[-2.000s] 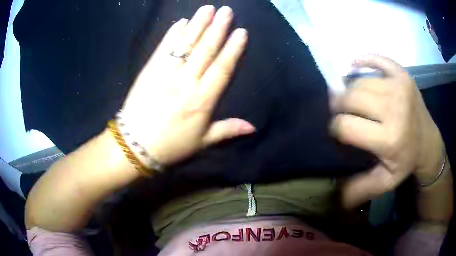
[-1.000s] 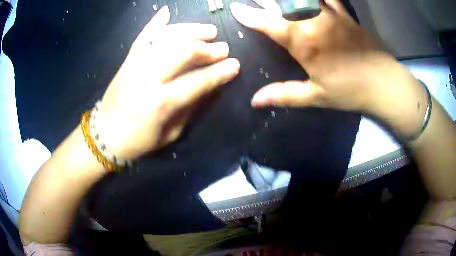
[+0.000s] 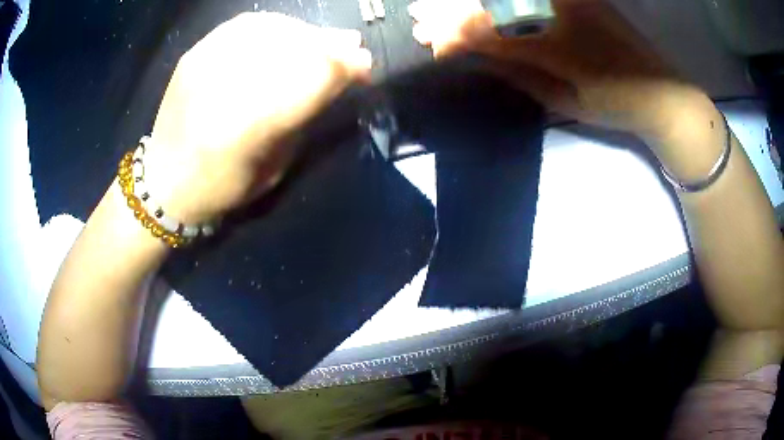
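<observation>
A dark fabric panel (image 3: 301, 266) lies over the white table, its lower corner pointed and reaching the front edge. A narrower dark flap (image 3: 486, 223) hangs to its right with a straight lower end. My left hand (image 3: 258, 94) rests on the dark cloth at upper left, fingers curled, overexposed; whether it pinches the cloth is unclear. My right hand (image 3: 533, 60) is at the top, fingertips at the cloth beside small pale metal parts (image 3: 372, 9), partly hidden by a grey cylindrical part (image 3: 522, 17). Its grip is unclear.
The white table (image 3: 615, 206) has a curved front edge with a grey ruler-like strip (image 3: 481, 339). A pale machine surface (image 3: 679, 51) is at upper right. The wearer's olive trousers (image 3: 335, 408) and pink sleeves show below.
The cloth has moved up and away from my lap. Its lower corner and the narrow flap now show separately, with more white table visible. My hands have drawn nearer the small metal parts.
</observation>
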